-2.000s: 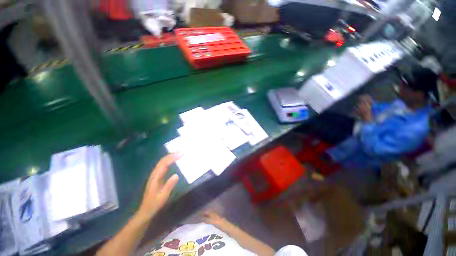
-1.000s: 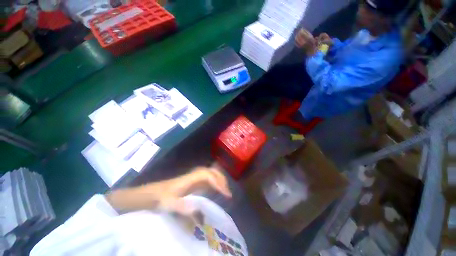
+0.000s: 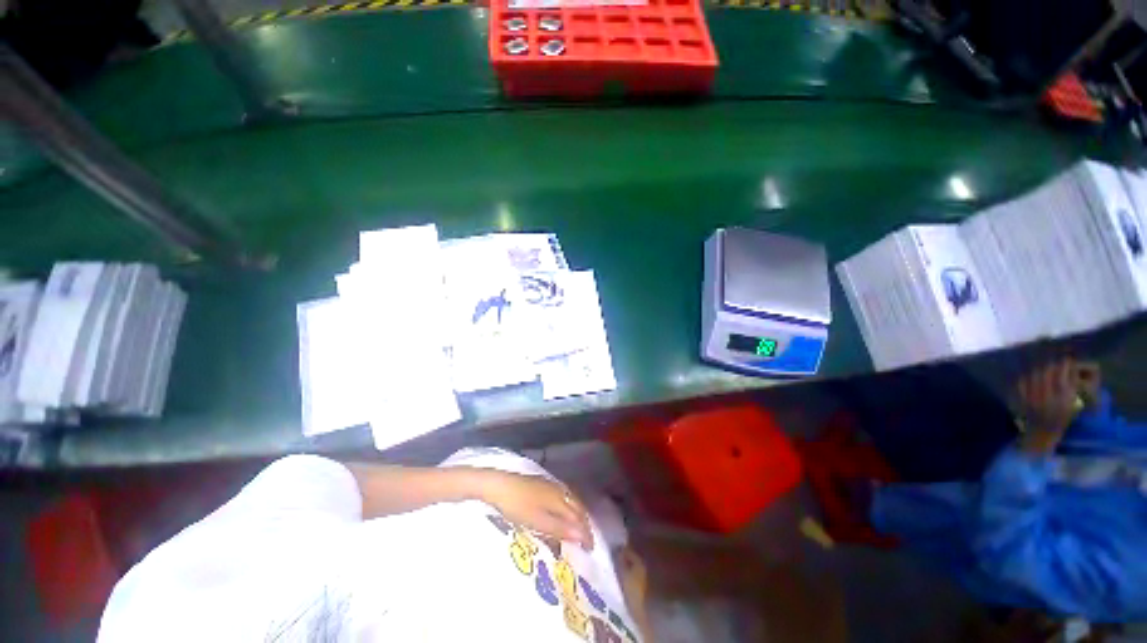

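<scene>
My left hand (image 3: 543,505) lies low against the front of my white shirt, back of the hand up. Its fingertips are blurred and nothing shows in it. A small strip of skin, perhaps part of my right hand (image 3: 634,578), shows at the shirt's right side, mostly hidden. Flat white printed pieces (image 3: 503,314) lie in a loose overlapping pile on the green bench (image 3: 654,163) in front of me. Some are blank side up and others show dark pictures. Neither hand touches them.
A digital scale (image 3: 770,289) and rows of white boxes (image 3: 925,295) stand to the right. White boxes (image 3: 94,333) stand left. A red cell tray (image 3: 604,50) is behind. A red stool (image 3: 733,467) and a blue-sleeved person (image 3: 1069,515) are beyond the bench's near edge.
The view has swung back toward the bench. My left hand, first over the bench edge by the pile, has drawn back to the shirt. The pile looks unchanged.
</scene>
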